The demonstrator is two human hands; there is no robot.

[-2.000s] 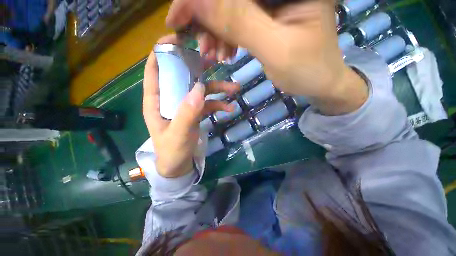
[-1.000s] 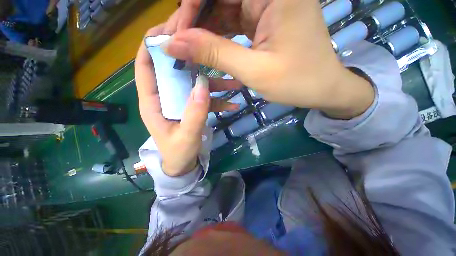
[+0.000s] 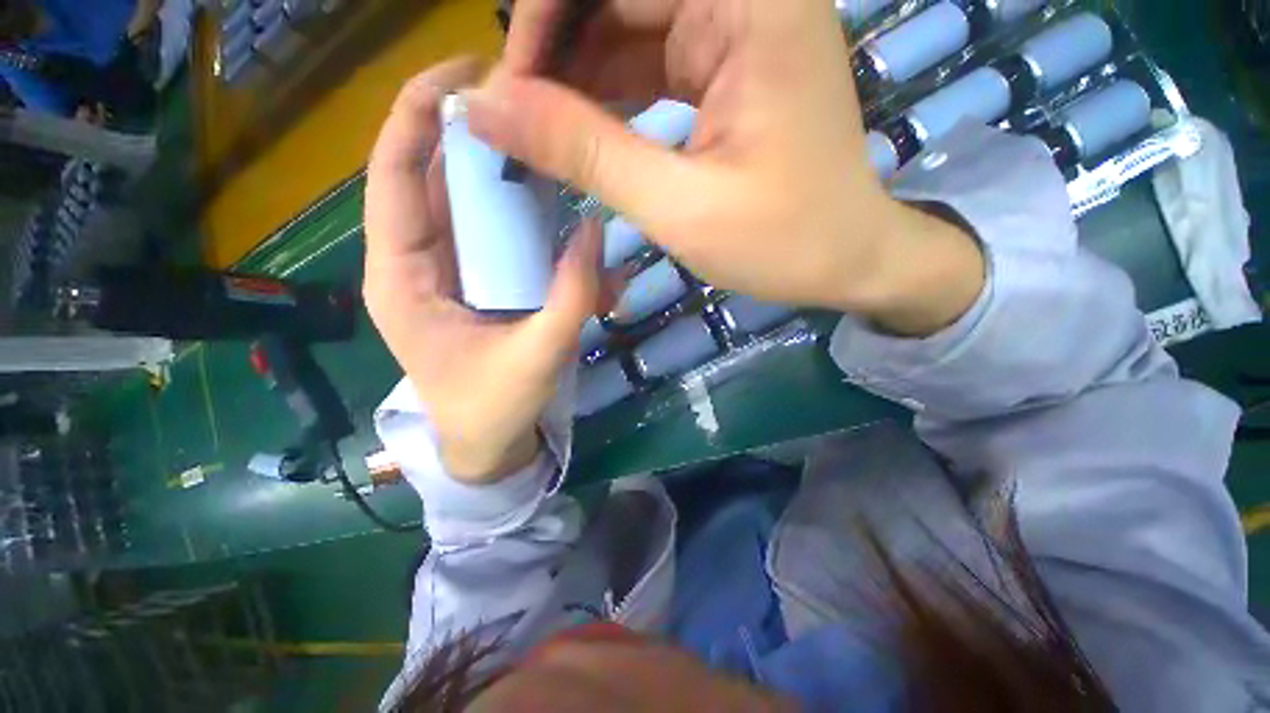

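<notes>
A pale-blue housing (image 3: 499, 237) stands nearly upright in my left hand (image 3: 460, 334), with the fingers behind its left side and the thumb at its lower right. A small dark oval slot shows on its upper right side. My right hand (image 3: 738, 153) is at the housing's top, its thumb on or close to the upper end. A dark slim tool (image 3: 567, 31) shows between the right fingers, cut off by the top edge; its tip is hidden. Behind the hands, a clear tray (image 3: 905, 128) holds rows of pale-blue housings.
A black power tool (image 3: 209, 304) lies on the green bench at left, with a smaller corded tool (image 3: 307, 390) below it. Near the cable are a small loose cylinder (image 3: 275, 465) and an orange item (image 3: 383, 468). A white cloth (image 3: 1206, 223) lies right of the tray. A yellow-orange surface (image 3: 327, 105) is beyond.
The housing has turned in my left hand; its slot now shows. My right hand has come down and left onto the housing's upper end, its thumb now against it.
</notes>
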